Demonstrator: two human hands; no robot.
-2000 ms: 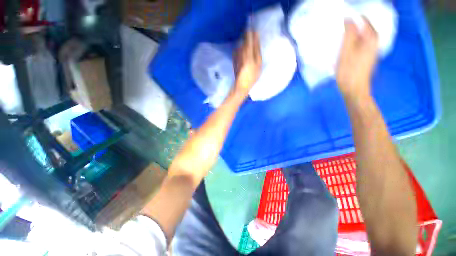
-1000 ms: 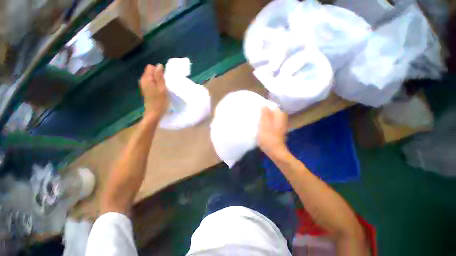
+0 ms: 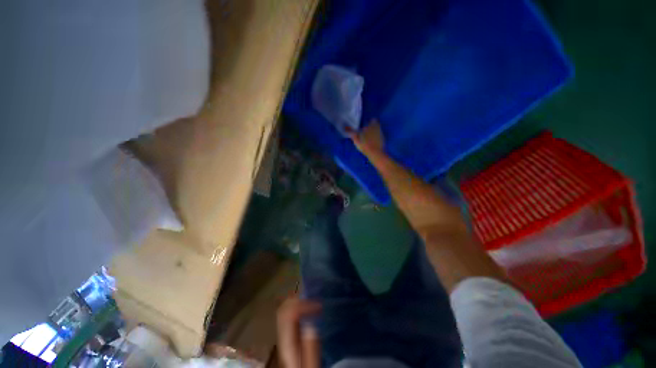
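Observation:
My right hand (image 3: 368,140) reaches over the near left edge of a blue bin (image 3: 460,86). Its fingertips pinch the lower end of a small whitish translucent wrapped piece (image 3: 338,95). My left hand (image 3: 297,332) is blurred at the bottom edge, beside my leg, fingers apart and seemingly empty. Large white foam-wrapped bundles (image 3: 165,65) fill the upper left, very near the camera and blurred. They rest on the cardboard bench cover (image 3: 216,208).
A red crate (image 3: 547,215) with clear film inside stands on the green floor at the right. A large brown carton (image 3: 259,302) is below the bench. Clear jars (image 3: 129,348) show at the lower left. My legs are between bench and crate.
The view has turned from the bench to the bin. My right hand has left the foam-wrapped bundle and now holds a small wrapped piece. My left hand has dropped low, away from the foam.

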